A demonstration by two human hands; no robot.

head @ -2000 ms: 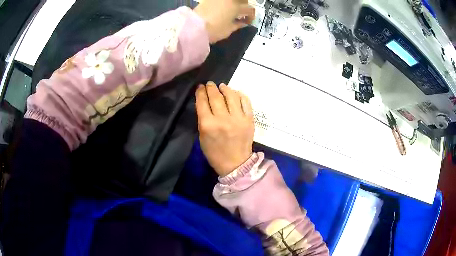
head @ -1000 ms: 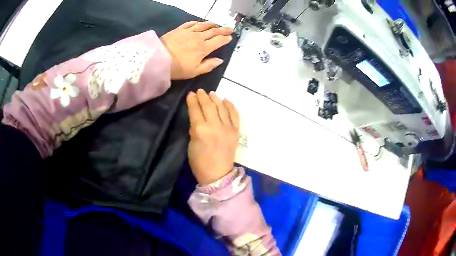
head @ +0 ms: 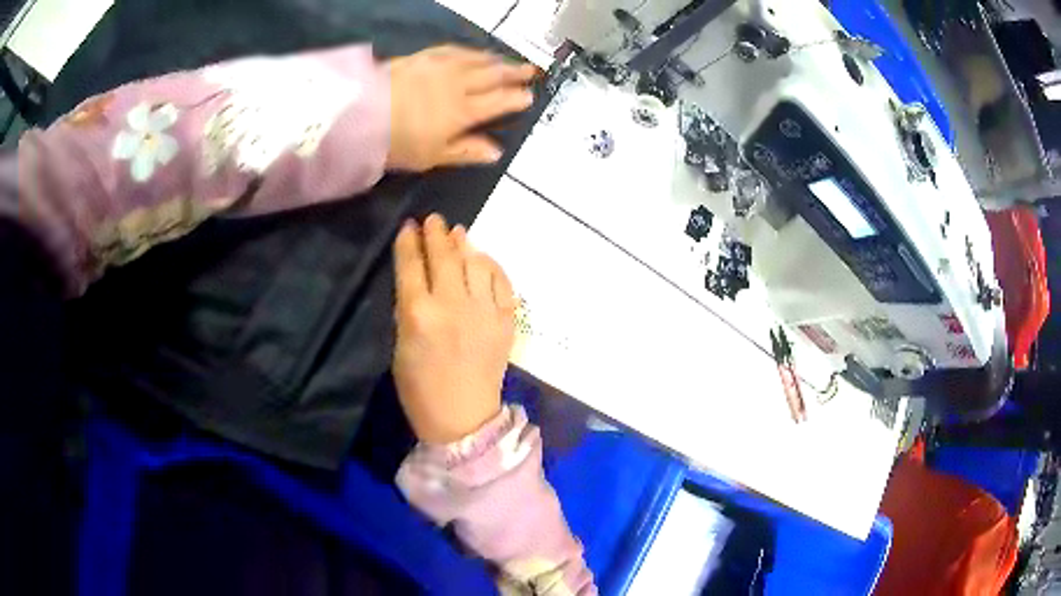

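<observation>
A large black fabric panel (head: 244, 326) lies over the table's left part and hangs toward my lap, with a folded or seamed strip along its right side. My left hand (head: 456, 107) lies flat on the panel, fingers toward the needle area (head: 564, 61) of the white sewing machine (head: 931, 210). My right hand (head: 451, 326) rests palm down at the panel's right edge, partly over the white tabletop (head: 675, 373). Neither hand visibly grips the fabric. What lies under the fingers is hidden.
Small black parts (head: 728, 270) lie in groups on the machine bed. Thread snips (head: 791, 378) lie right of them. The machine's control panel (head: 844, 204) has a lit screen. A blue bin (head: 652, 524) below the table edge holds white sheets and something black. Orange items (head: 948, 524) are at the right.
My left hand has come down from the needle area and now lies flat on the panel. The table and machine have shifted leftward in view. My right hand stays by the panel's edge.
</observation>
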